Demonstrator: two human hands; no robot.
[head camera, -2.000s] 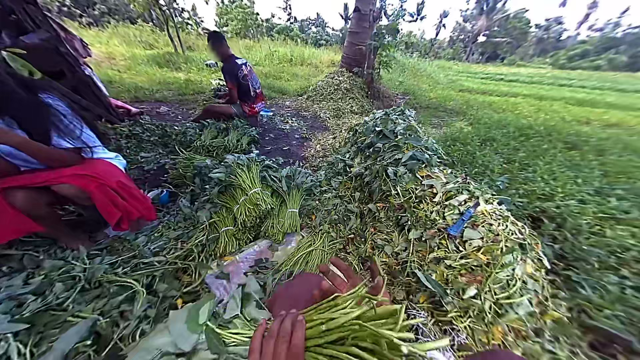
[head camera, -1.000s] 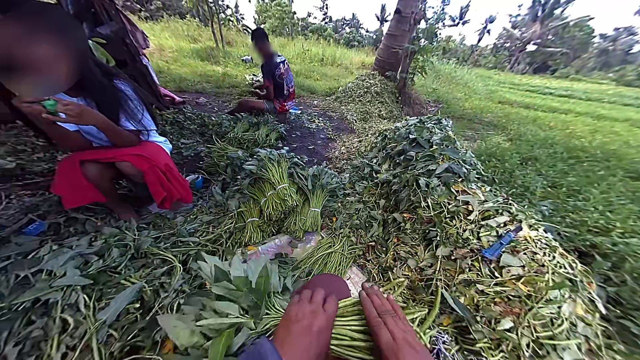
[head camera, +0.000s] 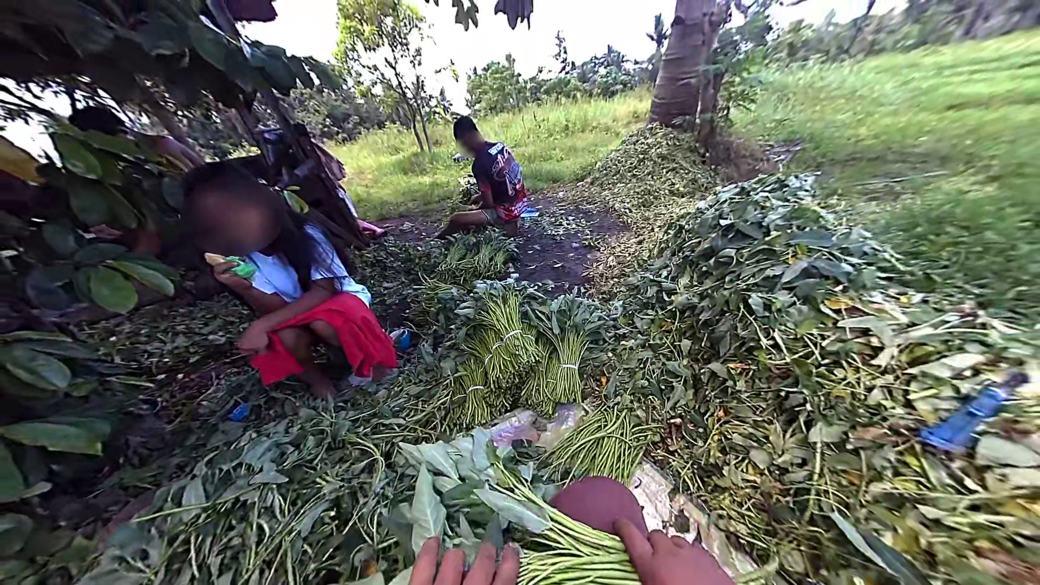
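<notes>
At the bottom centre, a loose bunch of long green stems with leaves lies before me, its leafy tops pointing up and left. My left hand rests against its left side, only the fingers in view. My right hand is on the stem side at the right, thumb over the stems. A rounded dark reddish thing, perhaps my knee, sits just behind the stems. Tied bundles of stems and another tied bundle stand farther ahead, beyond loose stems on plastic sheeting.
A person in red cloth squats at left, holding something to the mouth. Another person sits farther back. A heap of leafy cuttings rises at right, with a blue object on it. A tree trunk stands behind.
The view has swung left. The stem bunch's leafy tops now show beside my hands. My hands have moved farther apart around the bunch since one second ago.
</notes>
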